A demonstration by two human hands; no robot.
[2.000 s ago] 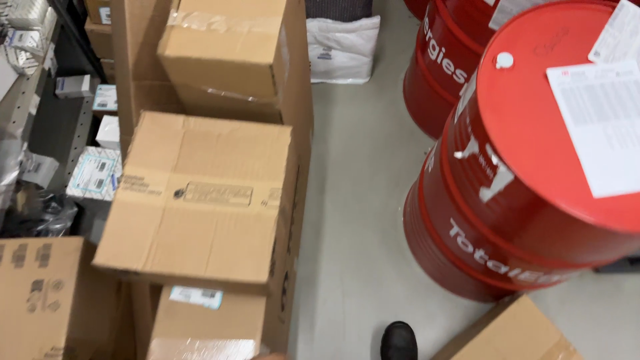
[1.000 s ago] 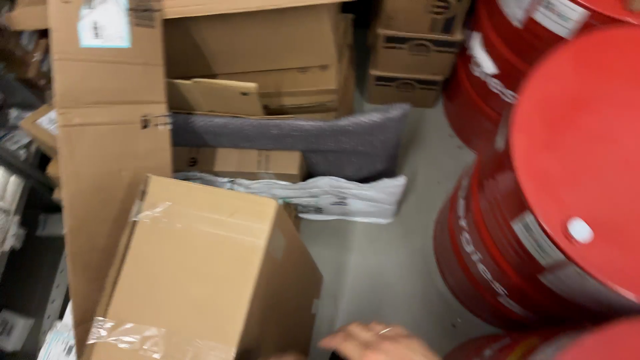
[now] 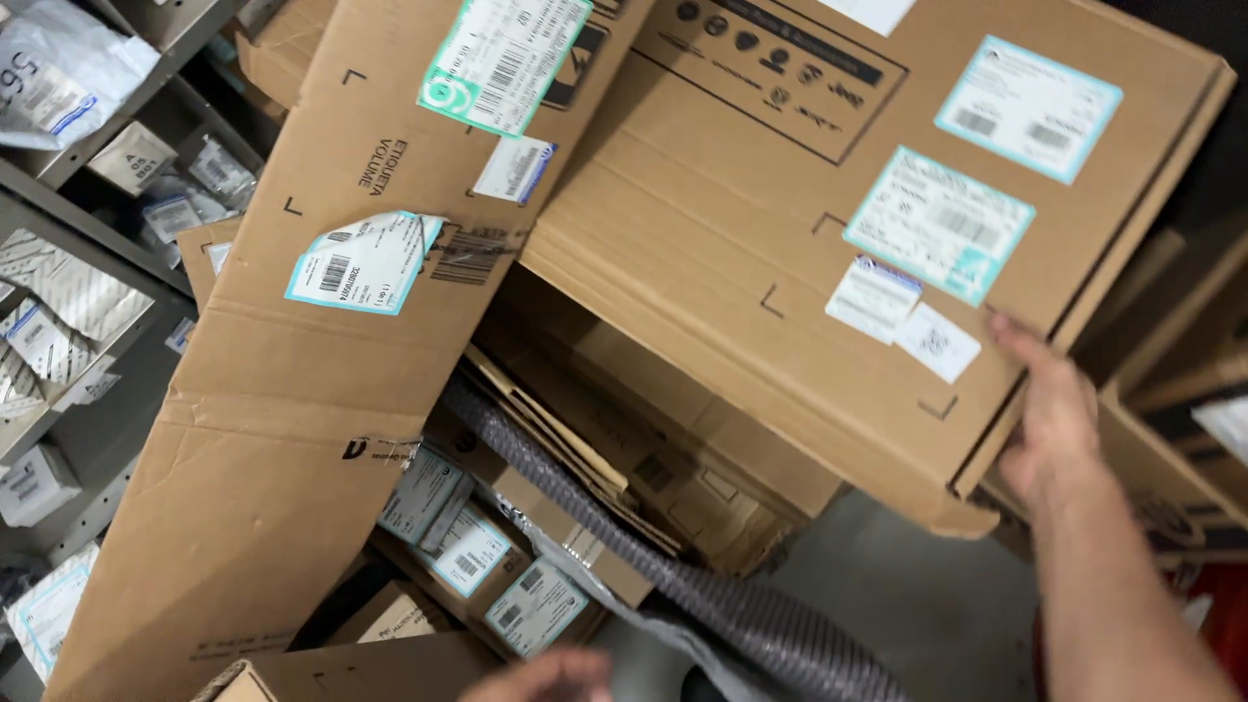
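Note:
My right hand (image 3: 1053, 429) grips the right edge of a large flat cardboard box (image 3: 702, 195), thumb on its top face near the stickers. The box is tilted and bears several shipping labels. Only part of my left hand (image 3: 546, 678) shows at the bottom edge, blurred, near the top of a cardboard box (image 3: 370, 668); whether it touches that box I cannot tell. A long upright cardboard carton (image 3: 263, 390) with labels leans at the left, against or close to the flat box. Beneath them lie a dark grey ribbed wrapped item (image 3: 624, 546) and small labelled boxes (image 3: 536, 604).
Metal shelving (image 3: 117, 302) with bagged parts and small boxes runs along the left. Folded cardboard (image 3: 682, 468) lies below the flat box. More cardboard boxes (image 3: 1170, 458) stand at the right, with something red at the lower right corner. Grey floor (image 3: 877, 565) shows between them.
The view has moved strongly towards the cartons and shelf. My right hand now holds the large flat box; one second ago a hand showed low in view, above the floor.

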